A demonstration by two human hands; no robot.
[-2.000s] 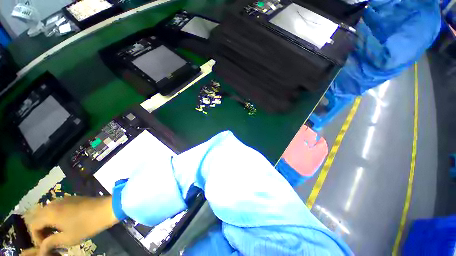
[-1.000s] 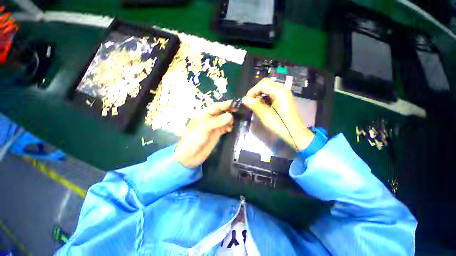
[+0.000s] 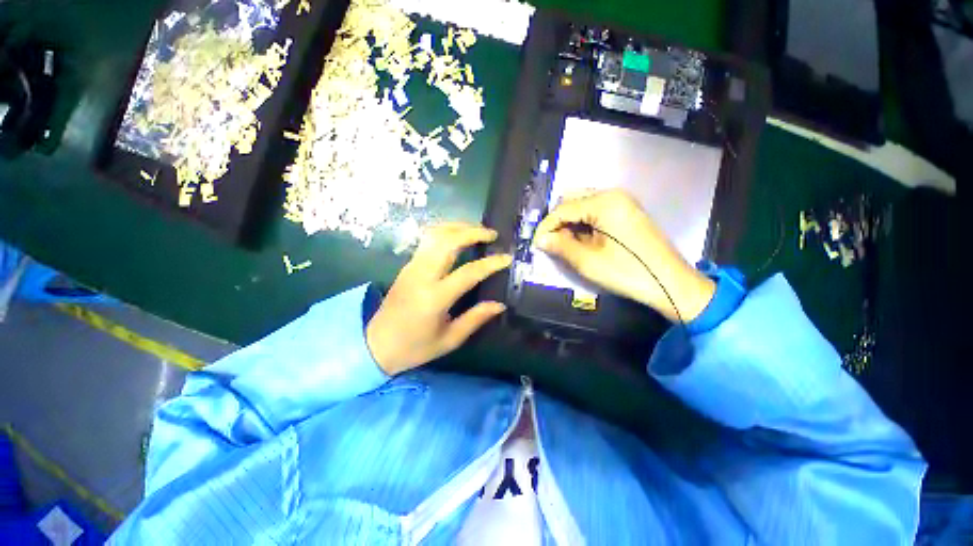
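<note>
An open tablet unit with a pale central panel lies in a black frame in front of me. Its circuit board with a green patch is at the far end. My right hand is over the panel's left part, fingertips pinched at the unit's left inner edge. A thin dark cable curves from these fingers back over the hand towards the wrist. Whatever the fingertips hold is too small to tell. My left hand rests at the frame's left edge, fingers apart, with nothing visible in it.
A heap of cream pieces lies left of the unit. Further left is a black parts tray with cream pieces and clear plastic. Small mixed parts lie at right. Another unit and a pale rail are at the far right.
My hands were together above the unit's left edge with a small dark part between them. Now they are apart, the right lower over the unit and the left open at its edge.
</note>
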